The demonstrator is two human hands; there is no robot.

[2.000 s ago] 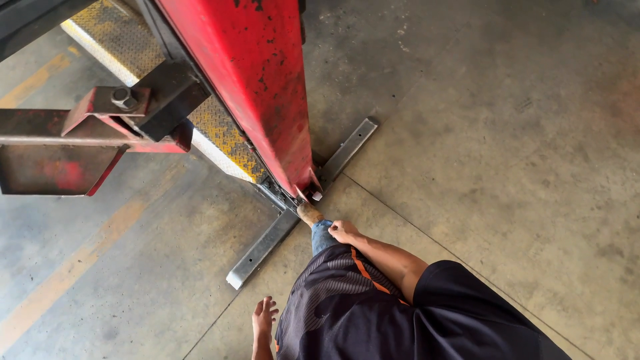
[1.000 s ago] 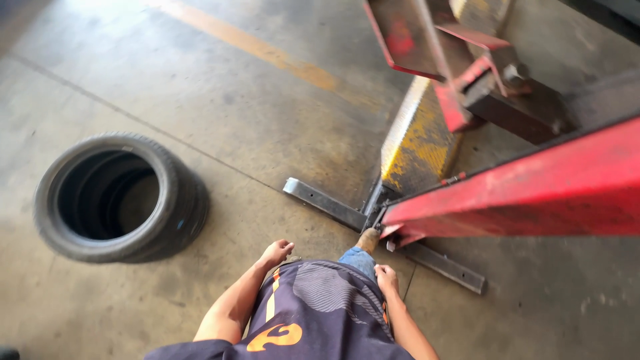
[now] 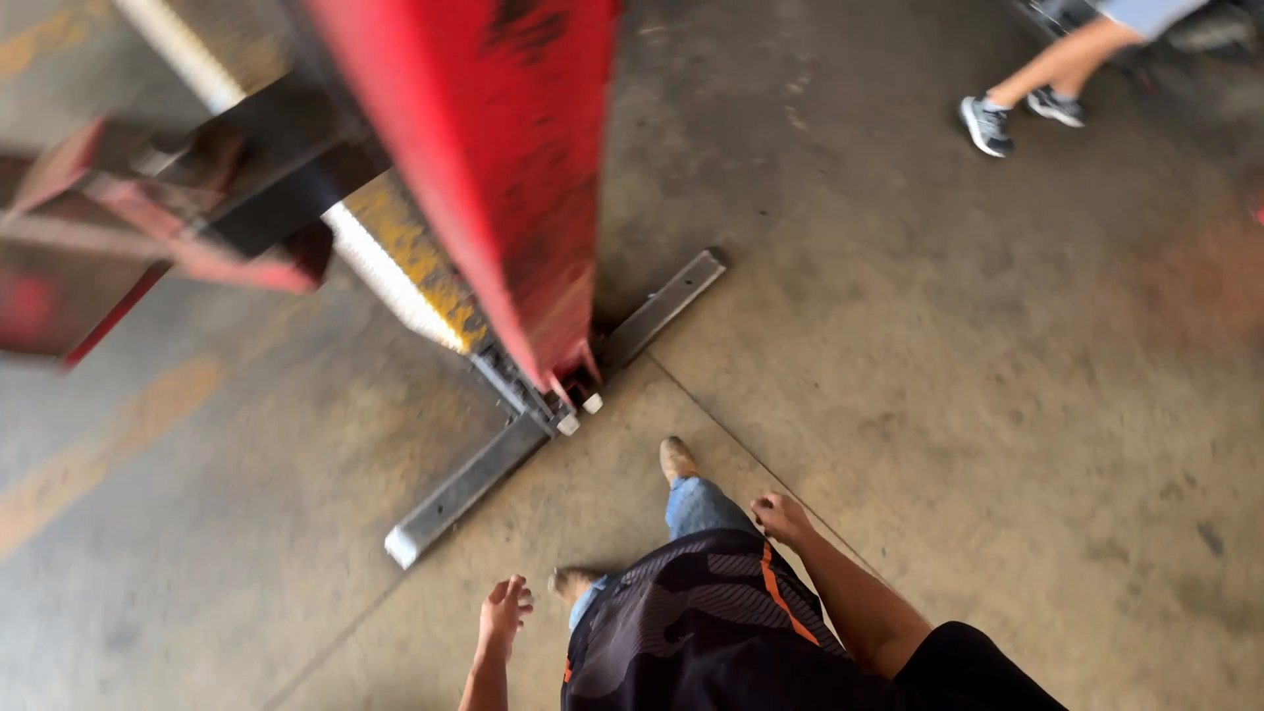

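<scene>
My left hand hangs beside my left boot with its fingers loosely apart, and nothing shows in it. Next to the thigh of my jeans is my right hand; its fingers are curled, and whether they are fully closed I cannot tell. Neither hand touches the red steel lift post, which rises in front of me from a grey metal base bar. My right boot rests on the concrete floor near the post's foot.
A blurred red and black lift arm sticks out at upper left. Behind the post lies a worn yellow metal plate with a pale edge. At upper right another person's legs and sneakers are visible. Stained concrete extends to the right.
The view has swung widely, and the stacked tires seen one second ago are out of frame. Another person's legs have come into view at upper right.
</scene>
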